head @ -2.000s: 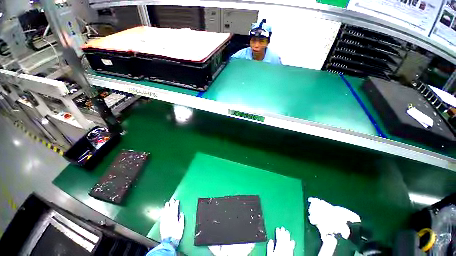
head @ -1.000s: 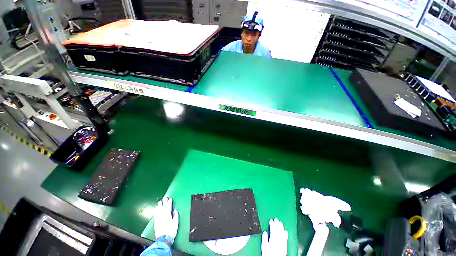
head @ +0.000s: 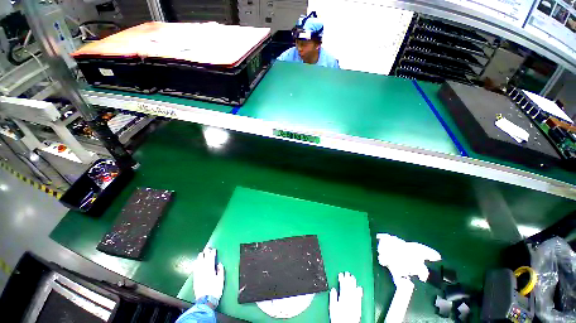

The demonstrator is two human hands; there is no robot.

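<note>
A black foam pad with white specks [head: 283,268] lies on the bright green mat [head: 297,217], over a pale round disc [head: 286,306] whose near edge shows. My left hand [head: 208,277], in a white glove, rests flat at the mat's left edge, beside the pad and not touching it. My right hand [head: 347,301], also white-gloved, rests palm down on the mat to the right of the pad, cut off by the bottom edge. Both hands hold nothing. A crumpled white cloth or glove [head: 405,256] and a long white tube [head: 399,303] lie right of the mat.
A narrower foam pad [head: 136,222] lies at left, near a black bin of small parts [head: 95,186]. Small dark pieces [head: 452,296], a dark device [head: 507,296] and clear plastic [head: 552,277] are at right. A raised green shelf [head: 341,107] crosses ahead; a person stands behind it.
The whole view has shifted, so the bench things sit a little further left and higher. The person behind the shelf has turned their head. My hands stay resting beside the pad.
</note>
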